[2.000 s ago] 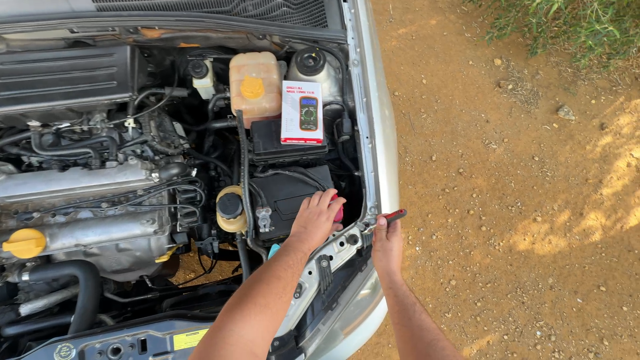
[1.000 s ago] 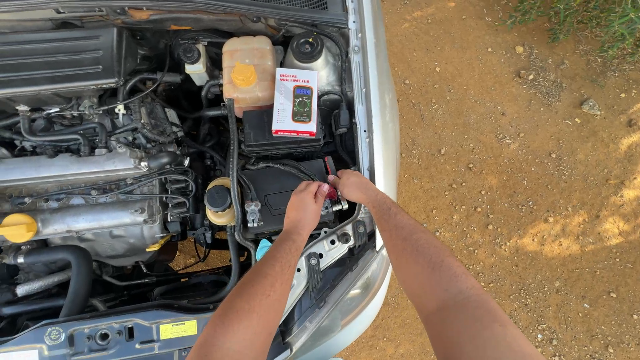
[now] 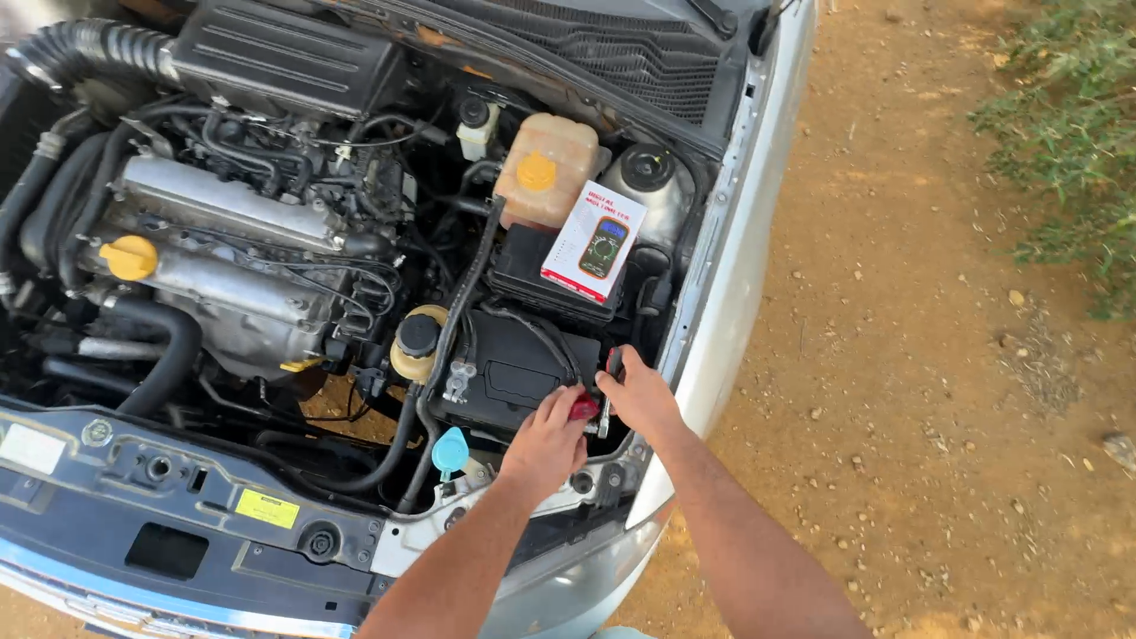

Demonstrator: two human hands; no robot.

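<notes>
My left hand (image 3: 546, 439) grips a red plastic terminal cover (image 3: 583, 407) at the front right corner of the black car battery (image 3: 510, 373). Just right of it, my right hand (image 3: 637, 390) is closed on the red and black handle of a ratchet wrench (image 3: 614, 362). The metal end of the tool (image 3: 604, 419) points down beside the cover, at the battery's edge; what it touches there cannot be made out. The other battery terminal clamp (image 3: 460, 380) shows at the battery's left side.
A boxed digital multimeter (image 3: 596, 241) lies on a black box (image 3: 524, 266) behind the battery. Near it are a coolant tank (image 3: 550, 164) with a yellow cap and a reservoir with a black cap (image 3: 418, 335). A blue filler cap (image 3: 450, 452) stands in front. The fender (image 3: 741, 293) borders the right.
My right hand has come from the fender edge to the battery corner with the tool. My left hand stays at the red cover. The view has turned and shifted.
</notes>
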